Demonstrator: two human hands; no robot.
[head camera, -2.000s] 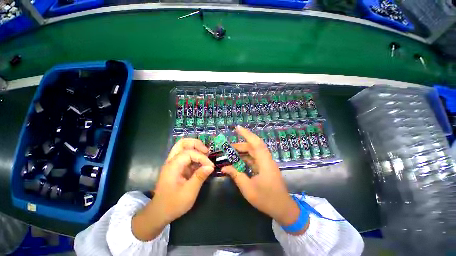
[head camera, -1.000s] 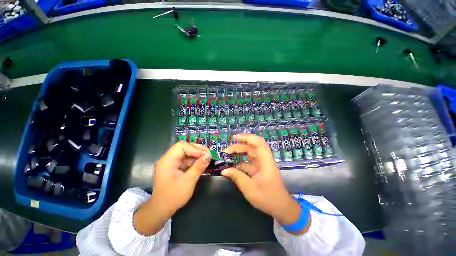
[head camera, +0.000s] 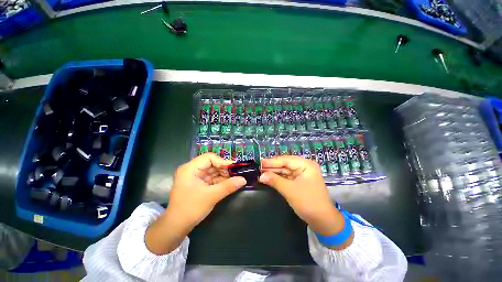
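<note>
My left hand grips a glossy black housing by its left side, in front of the blister tray's near edge. My right hand pinches a narrow circuit board at the housing's right end, thumb and forefinger close together. The board stands about upright, edge-on to the view; whether its wires are inside the housing cannot be told. The clear blister tray holds two rows of green boards, and my hands cover part of its near row.
A blue tote full of black housings is at the left. A stack of clear trays is at the right. Beyond the pale rail, the green belt carries a few black part-built units. Blue bins stand beyond it.
The board, earlier tilted flat over the housing with its face showing, is now edge-on at the housing's right end. The housing is more exposed. Units on the belt have moved left.
</note>
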